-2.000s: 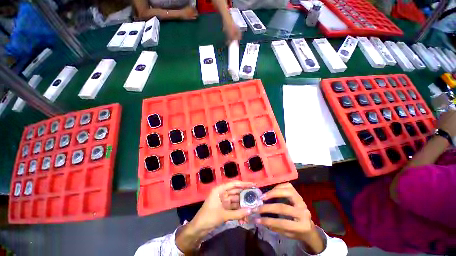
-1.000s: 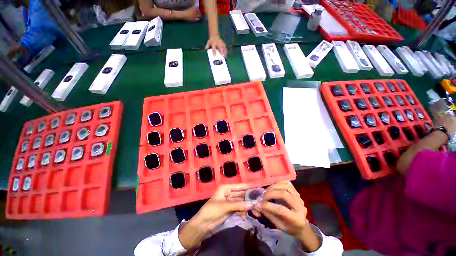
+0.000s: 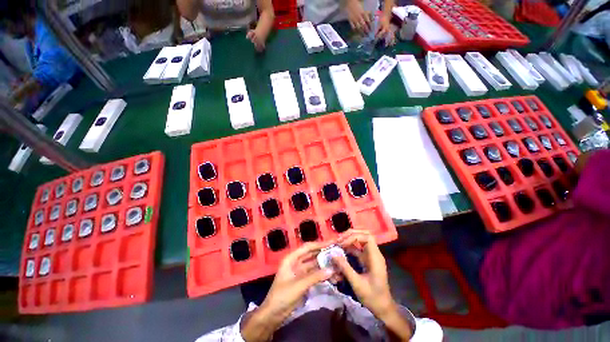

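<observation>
My left hand [image 3: 294,277] and my right hand [image 3: 364,270] meet just below the near edge of the middle red tray [image 3: 200,259]. Both hold one smartwatch head [image 3: 329,256] between the fingertips. A pale, silvery face of it shows, and my fingers partly cover it. My right thumb lies on it. Whether a film is on it, I cannot tell. The middle tray holds several watch heads with black glass up, such as one at its left side [image 3: 205,226], and has some bare pockets. The left red tray [image 3: 87,298] holds watch heads with pale backs up in its upper rows.
White sheets [image 3: 407,170] lie between the middle tray and the right red tray [image 3: 461,180]. Long white boxes [image 3: 239,103] stand in a row behind the trays. A person in a magenta sleeve [image 3: 548,267] sits close at right. Others sit across the bench. A red stool [image 3: 435,284] is below.
The row of white boxes has shifted left. The arm across the bench has drawn back from the boxes. My hands still hold the watch head, now turned with its pale face more visible.
</observation>
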